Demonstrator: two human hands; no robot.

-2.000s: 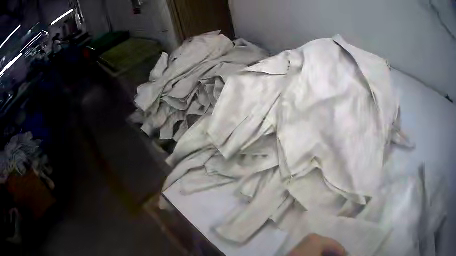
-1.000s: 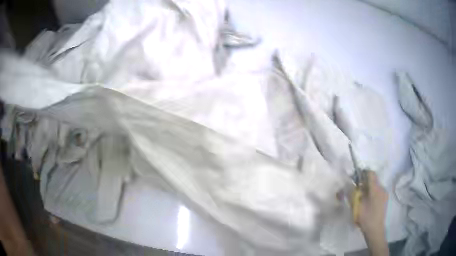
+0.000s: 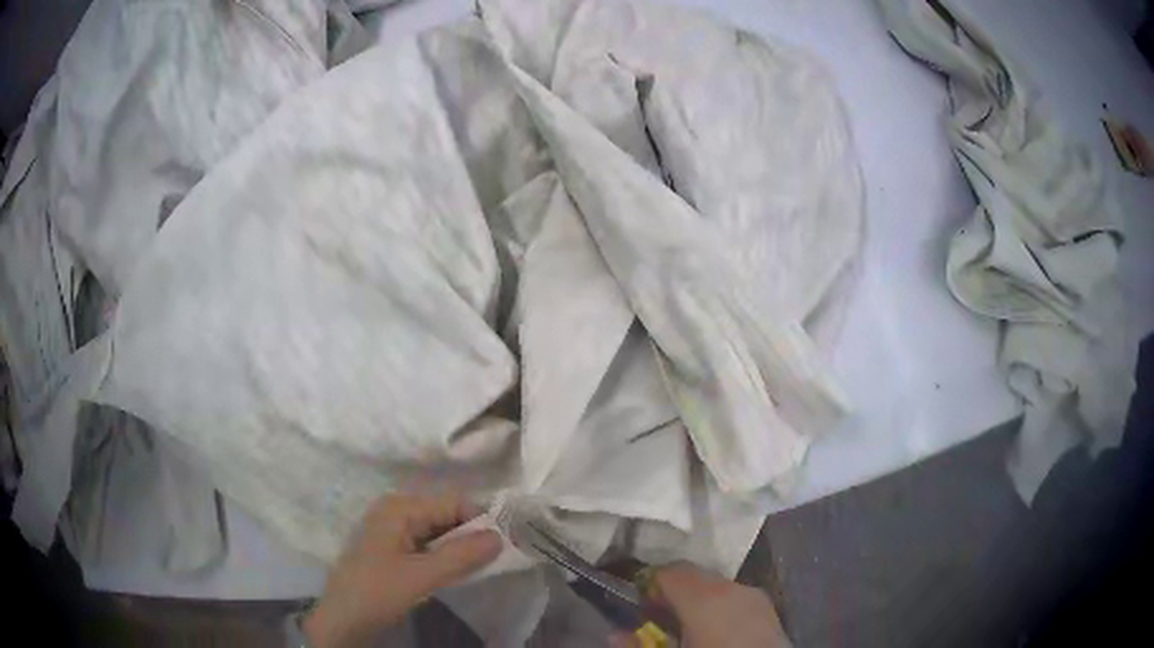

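Note:
A large pale garment piece (image 3: 329, 266) lies spread and folded over the middle of the white table, its lower edge gathered at the near side. My left hand (image 3: 405, 563) pinches this edge between thumb and fingers. My right hand (image 3: 709, 608) holds yellow-handled scissors (image 3: 589, 570), partly cut off by the bottom of the picture. The blades point left to the pinched edge, close to my left fingertips. Whether the blades are open or closed is too blurred to tell.
A heap of pale cloth (image 3: 139, 101) lies at the left. A narrow pale bundle (image 3: 1031, 228) lies at the right and hangs over the edge of the white table (image 3: 905, 367). A small orange-brown object (image 3: 1126, 143) is at the far right. Dark floor shows below.
The view has turned down to the near table edge. The garment piece has come towards me. My left hand now pinches its edge, and the scissors in my right hand have moved to that edge.

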